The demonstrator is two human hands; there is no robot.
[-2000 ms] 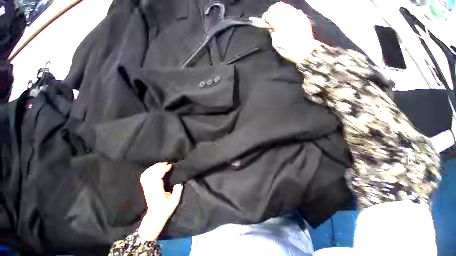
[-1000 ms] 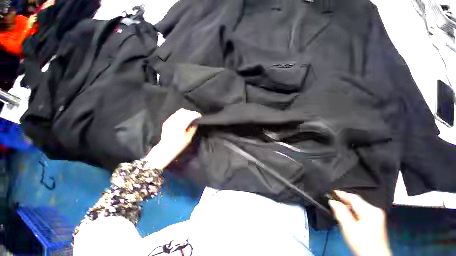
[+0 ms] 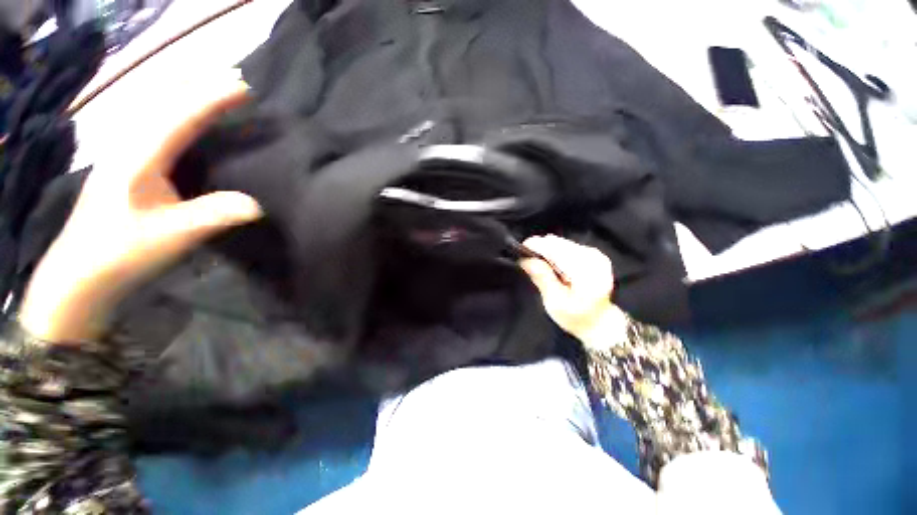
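Note:
A black suit jacket [image 3: 473, 75] lies spread in front of me, its lower part folded and blurred, with shiny lining edges [image 3: 452, 199] showing in the middle. My left hand [image 3: 141, 216] is large and blurred at the left, over the dark cloth, with thumb and fingers wide apart. My right hand [image 3: 575, 285] is closed on small thread snips [image 3: 541, 260], whose dark tip points up and left at the jacket's folded lower part. Whether the right hand also grips cloth cannot be told.
Black garments [image 3: 45, 151] are piled at the far left. A black phone [image 3: 732, 76] and dark hangers [image 3: 840, 86] lie on the white-covered table [image 3: 769, 236] at the right. The jacket's sleeve [image 3: 764, 181] reaches right across the table. Blue floor [image 3: 804, 402] shows below.
My left hand has let go of the jacket's edge and come up left, close to the camera. My right hand has moved up and left to the middle of the jacket. The view has shifted.

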